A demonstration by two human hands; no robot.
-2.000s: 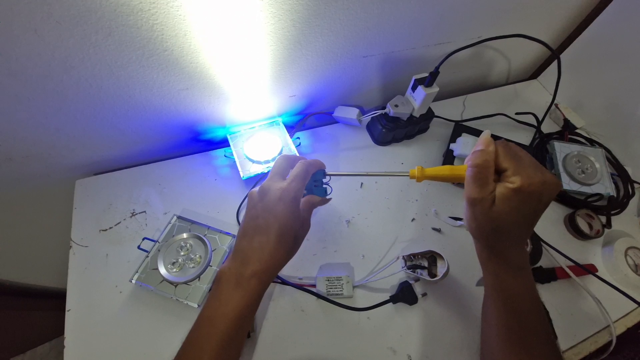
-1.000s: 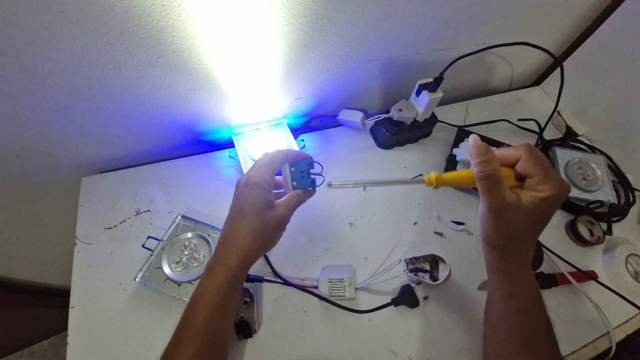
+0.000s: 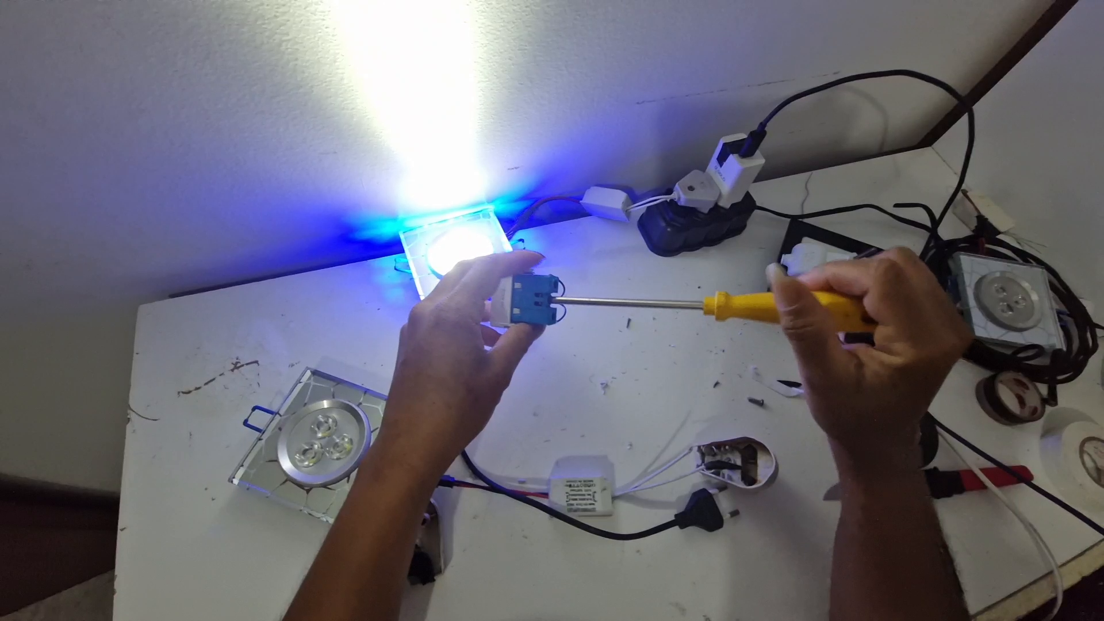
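Note:
My left hand (image 3: 457,354) pinches a small blue and white electrical part (image 3: 533,299) with thin wire loops on its right side. My right hand (image 3: 871,345) is closed on the yellow handle of a screwdriver (image 3: 638,303), whose shaft points left with its tip at the blue part. Behind my left hand a square glass LED downlight (image 3: 457,246) shines on the wall. An unlit LED downlight (image 3: 323,444) lies left of my left forearm. Below the screwdriver are a white LED driver (image 3: 580,496), an opened white plug housing (image 3: 737,463) and a black plug (image 3: 700,511).
A black multi-socket adapter (image 3: 694,226) with plugs stands near the wall. At the right are another downlight (image 3: 1005,302), coiled black cable (image 3: 1069,336), a roll of tape (image 3: 1009,398), a white roll (image 3: 1078,457) and a red-handled knife (image 3: 983,480). Small screws (image 3: 756,402) lie mid-table.
The screwdriver's tip was apart from the blue part one second ago and is now at it. The blue part shows more of its face than two seconds ago.

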